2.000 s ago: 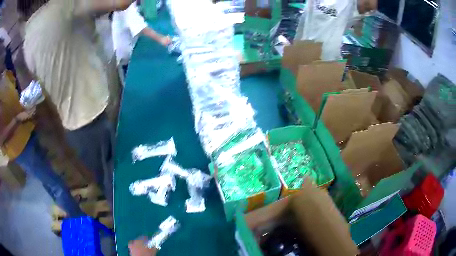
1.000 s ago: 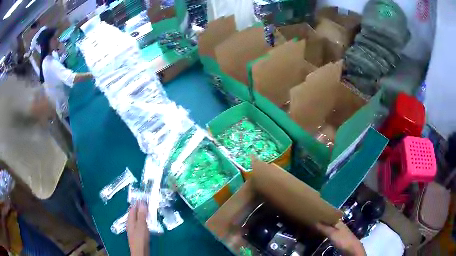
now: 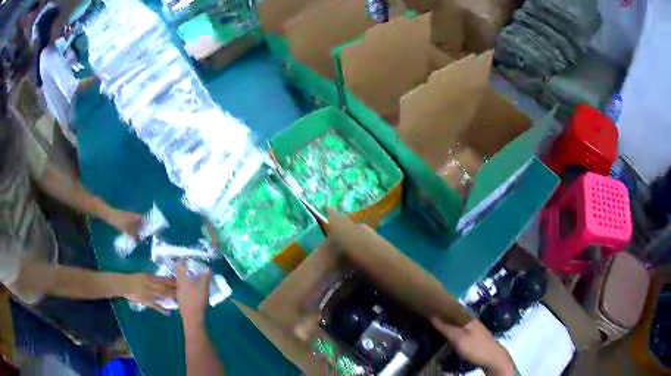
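Note:
The open retail box (image 3: 287, 286), with brown flaps, stands in front of me. It holds a black and silver device (image 3: 368, 323) and a green accessory pack (image 3: 342, 360). My right hand (image 3: 478, 345) grips the box's right flap. My left hand (image 3: 193, 286) is over the loose clear-bagged accessories (image 3: 219, 290) on the table's left side; its fingertips are blurred among them, so a grip cannot be told. Two accessory bins with green packs, a near one (image 3: 283, 268) and a farther one (image 3: 393, 194), stand just beyond the box.
A long pile of clear-bagged accessories (image 3: 162, 103) runs up the green table (image 3: 250, 88). Another person's hands (image 3: 151, 290) are beside my left hand. Open retail boxes (image 3: 382, 66) stand at right. Black units (image 3: 508, 301), a white sheet (image 3: 541, 349) and a pink stool (image 3: 600, 213) are below the right edge.
The view has swung right. My right hand has come into view on the box flap. My left hand has stayed among the loose packets, and another person's hands have come in beside it.

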